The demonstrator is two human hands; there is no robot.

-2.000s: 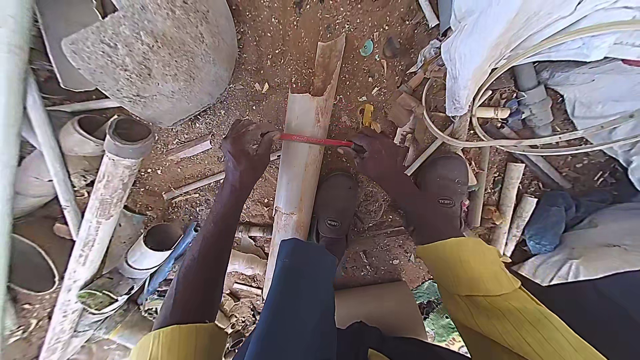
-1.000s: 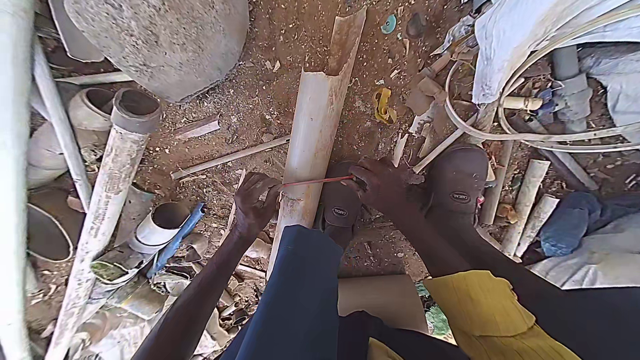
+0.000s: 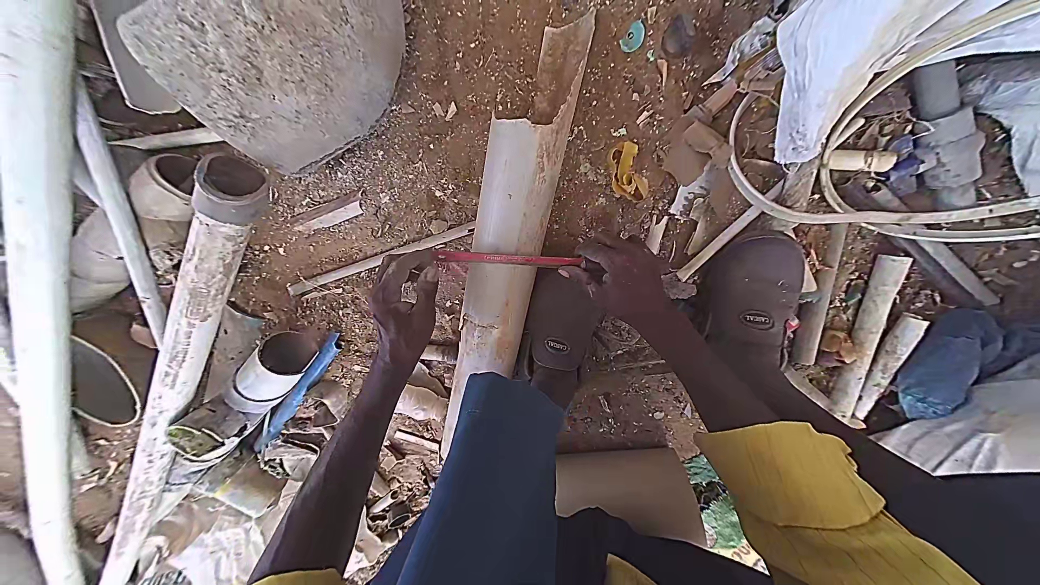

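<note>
A thin red strip (image 3: 520, 259), which looks like a hacksaw blade and bears writing, lies crosswise over a whitish plastic pipe (image 3: 508, 195). My left hand (image 3: 404, 309) pinches its left end between thumb and fingers, and my right hand (image 3: 626, 276) grips the other end, which the fingers partly hide. The pipe's far end is cut away into an open half-shell with a ragged edge. Its near part passes under my blue-clad leg (image 3: 496, 479). Whether the blade touches the pipe, I cannot tell.
Beside the pipe is my shoe (image 3: 561, 325), with the other shoe (image 3: 751, 301) farther right. A large stone (image 3: 276, 73) lies at upper left. Dirty pipes (image 3: 195, 325) and fittings crowd the left; coiled tubing (image 3: 877, 218) and white sacking (image 3: 845, 65) are at right.
The blade stays across the pipe between both hands. Its broad red face shows two seconds ago, looks thin one second ago, and shows again now.
</note>
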